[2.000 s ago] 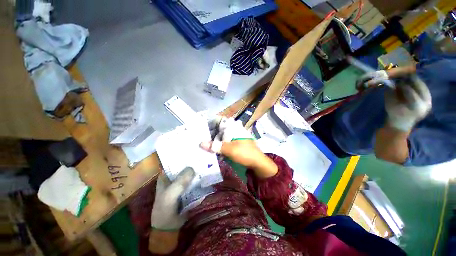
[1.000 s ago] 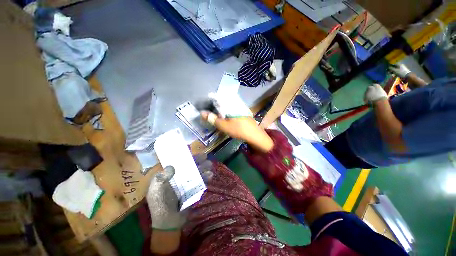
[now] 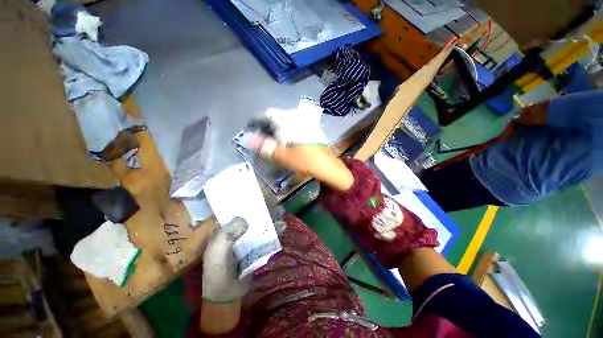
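Note:
My left hand [image 3: 223, 264], in a white-grey glove, holds a white sheet-metal bracket [image 3: 239, 201] by its lower left side, over my lap at the bench edge. My right hand [image 3: 281, 132], gloved and blurred, is over loose brackets [image 3: 246, 148] near the bench edge; whether it grips one is unclear. Another bracket [image 3: 308, 103] shows partly behind it. A nested bracket stack [image 3: 192, 158] with striped edges stands to the left on the bench.
Blue-edged sheets [image 3: 281, 63] lie at the far side beside a striped cloth [image 3: 346, 80]. A cardboard divider [image 3: 403, 99] stands at right. A blue-grey rag [image 3: 99, 72] and spare glove [image 3: 106, 253] lie left. A person in blue [image 3: 545, 155] stands at right.
Since two seconds ago, my right hand has left the pieces over my lap and moved over the loose brackets. My left hand still holds a bracket. The person at right has changed pose.

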